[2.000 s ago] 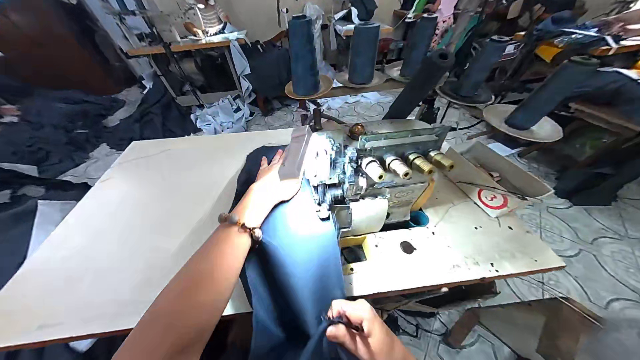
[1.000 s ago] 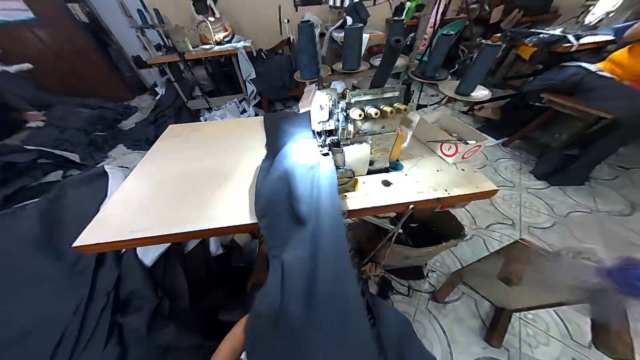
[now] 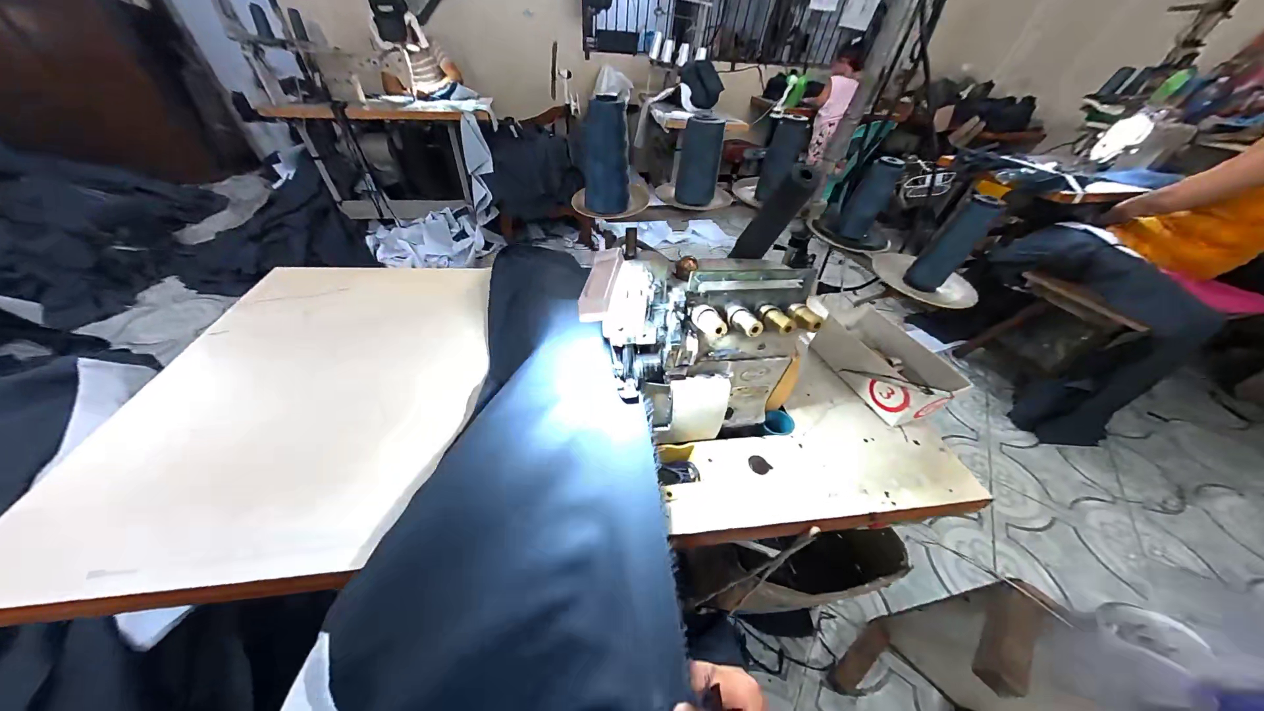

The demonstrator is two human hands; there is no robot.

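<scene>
A long panel of dark navy fabric (image 3: 523, 523) runs from the overlock sewing machine (image 3: 711, 346) toward me and hangs over the table's front edge. Its right edge lies along the machine's needle area, under a bright lamp glow. One hand shows at the bottom edge, right of centre, with its fingers closed on the fabric's lower right edge; by its place it is my right hand (image 3: 729, 684). My left hand is out of sight.
The pale table top (image 3: 247, 415) spreads left of the fabric. Dark thread cones (image 3: 699, 163) stand behind the machine, an open carton (image 3: 889, 365) at its right. Below are a bin (image 3: 800, 573) and a wooden stool (image 3: 948, 642). A seated person (image 3: 1200, 227) is at far right.
Two seconds ago my left hand lay on the fabric beside the machine; now it is not in view. The fabric's near part has spread over the front edge. The view has shifted.
</scene>
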